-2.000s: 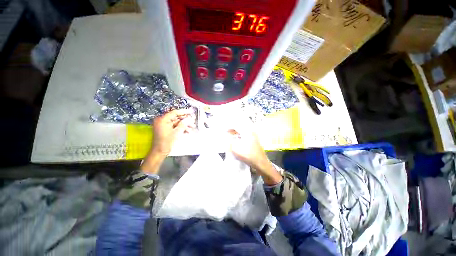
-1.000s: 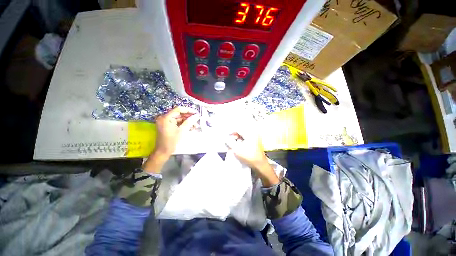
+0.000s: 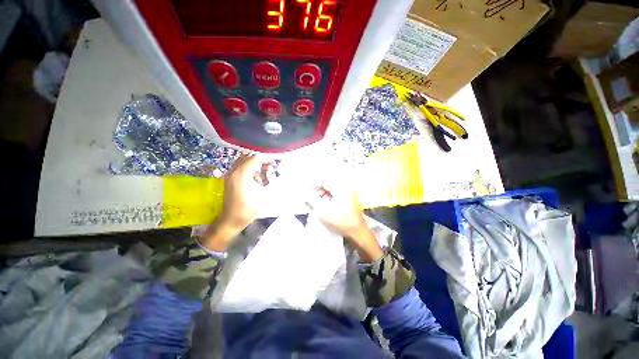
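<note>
The pale garment piece lies over my lap and runs up over the table edge into the white glare below the machine head. My right hand holds the cloth at its upper right part. My left hand is at the left side of the glare, fingers bent close under the head; whether it grips anything is washed out. The snap button machine overhangs both hands, its display showing 376. The setting point is lost in the glare. Shiny snap fasteners lie in a pile left of the machine.
A smaller fastener pile lies right of the machine, beside yellow-handled pliers and a cardboard box. Yellow tape marks the table front. A blue crate with grey-white garments stands at right; more cloth is heaped at left.
The head view has shifted, so the machine head appears larger and further left. My left hand has moved closer under the head, its fingers more bent. My right hand stays on the cloth.
</note>
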